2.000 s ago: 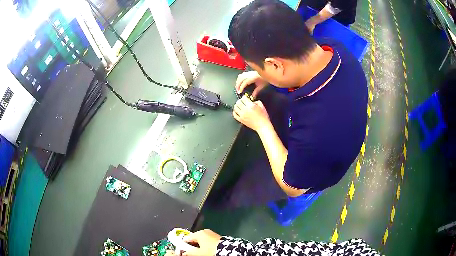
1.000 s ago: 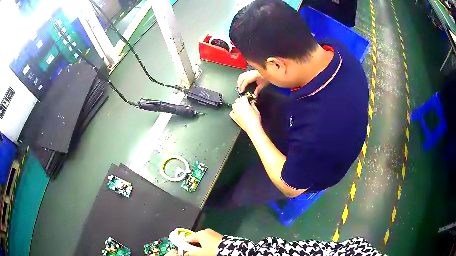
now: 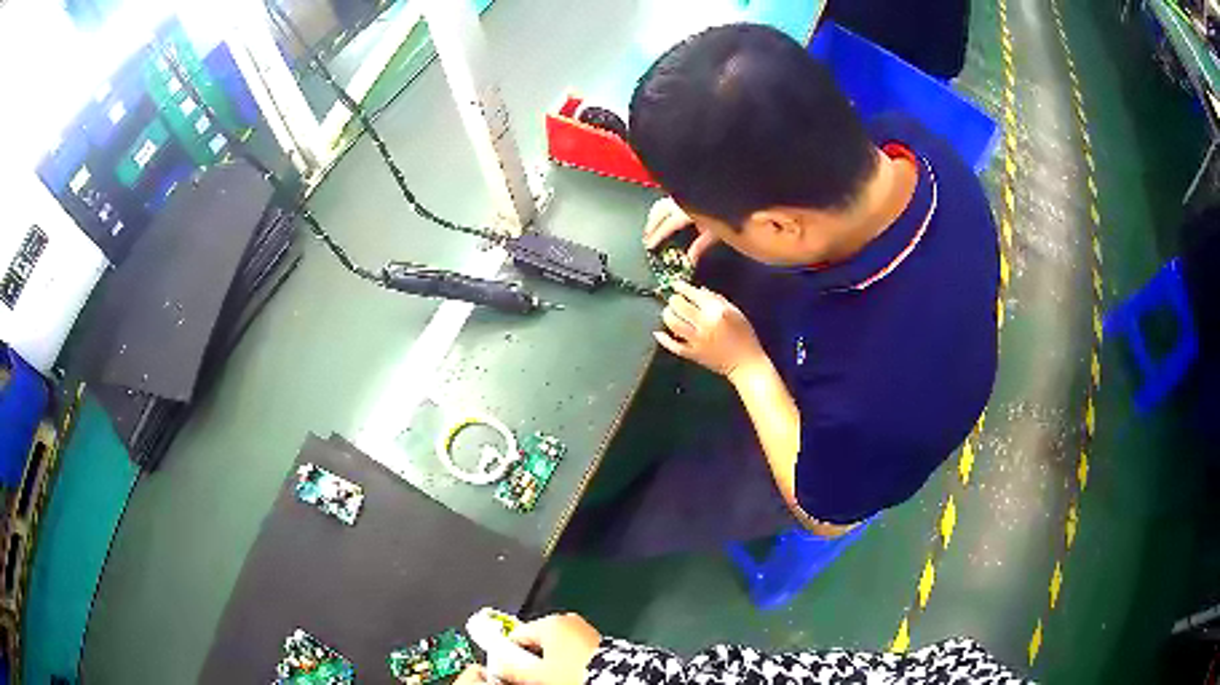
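Note:
My right hand [image 3: 546,650], in a black-and-white checked sleeve, is at the bottom edge and holds a white tape roll [image 3: 498,642], now seen nearly edge-on. The fingertips are partly cut off by the picture's edge. My left hand is not clearly in view. A green circuit board [image 3: 431,658] lies just left of the roll on a black sheet [image 3: 368,569]. Another board [image 3: 315,660] lies at the bottom edge, and one [image 3: 329,493] near the sheet's top corner. A second tape roll [image 3: 478,448] lies flat on the bench beside a board [image 3: 530,472].
A seated coworker [image 3: 896,335] at the right handles a small board [image 3: 672,268]. A red tape dispenser [image 3: 595,145], a black box on a cord [image 3: 558,258] and a slim black corded tool [image 3: 458,286] are on the bench. Black sheets [image 3: 167,281] are stacked at the left.
The roll in my right hand has turned from showing its open ring to nearly edge-on. The view has shifted slightly. The coworker's head is lower and their hands have moved on the small board.

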